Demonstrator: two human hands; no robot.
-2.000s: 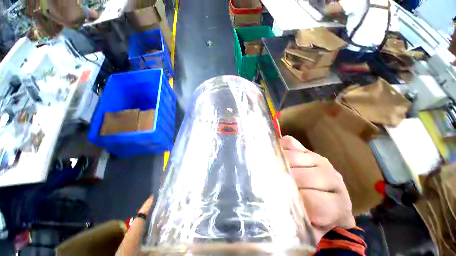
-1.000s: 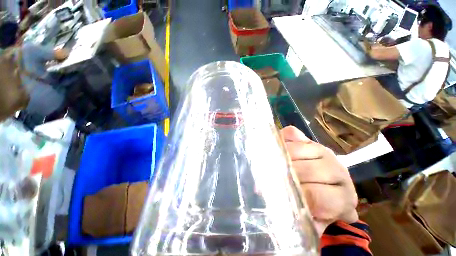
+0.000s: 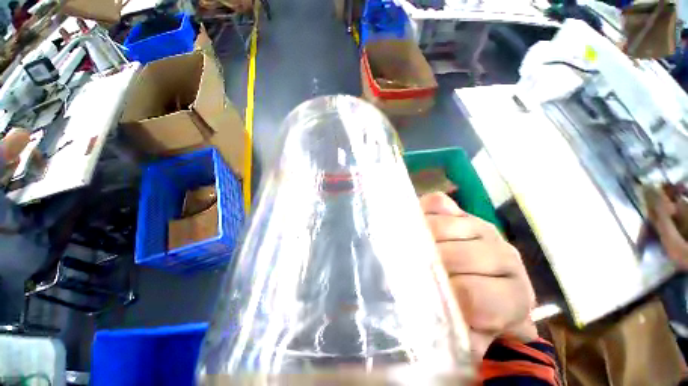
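Note:
A clear drinking bottle [image 3: 339, 256] fills the middle of the view, very close to the camera, with its rim cut off by the bottom edge. The grey floor shows through it, and it looks empty. My right hand [image 3: 483, 275], with an orange-and-black striped sleeve, is closed around the bottle's right side; its fingers behind the glass are mostly hidden. My left hand is not in view.
A grey aisle [image 3: 298, 45] with a yellow line runs ahead. Blue crates [image 3: 153, 219] and a large open carton [image 3: 162, 94] stand left. A red-taped carton [image 3: 400, 71], a green crate [image 3: 453, 162] and a white table [image 3: 520, 143] are right. Another person's hand [image 3: 15, 143] shows far left.
The crates, cartons and tables have shifted down the view as I move forward along the aisle. The bottle stays in my right hand. My left hand, partly seen two seconds ago, is out of view.

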